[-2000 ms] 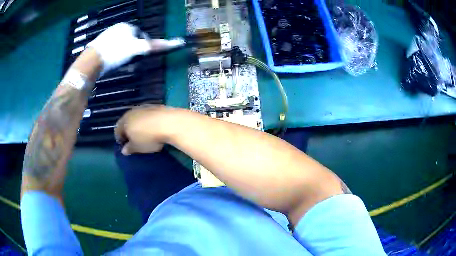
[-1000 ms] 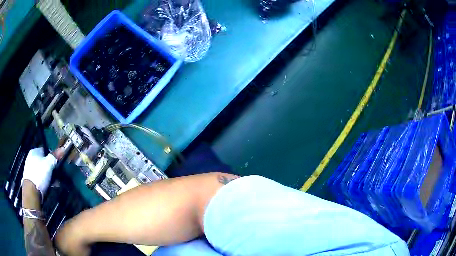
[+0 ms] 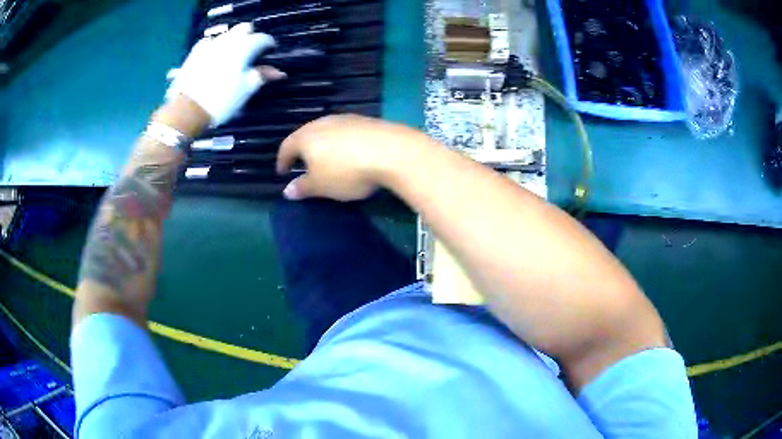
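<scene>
Black tubular units with silver or white ends [image 3: 216,143] lie in rows in the flat black slotted tray [image 3: 364,81]. My left hand [image 3: 219,75], in a white glove, is over the tray's left part, its fingers apart and nothing seen between them. My bare right hand [image 3: 339,159] is at the tray's near right part, fingers curled and thumb low, beside the dark units; whether it grips one is hidden. The pneumatic fixture [image 3: 446,129] stands right of the tray, with its brownish block [image 3: 467,40] showing no unit in it.
A blue bin [image 3: 634,113] of glossy black parts stands right of the fixture, with a crumpled clear bag [image 3: 710,77] beside it. A yellowish air hose [image 3: 586,146] curves off the fixture. My right forearm crosses over the fixture's near end. The bench's front edge runs below the tray.
My left hand was by the fixture's brownish block two seconds ago and is now over the tray's left part. The view swung right, then back.
</scene>
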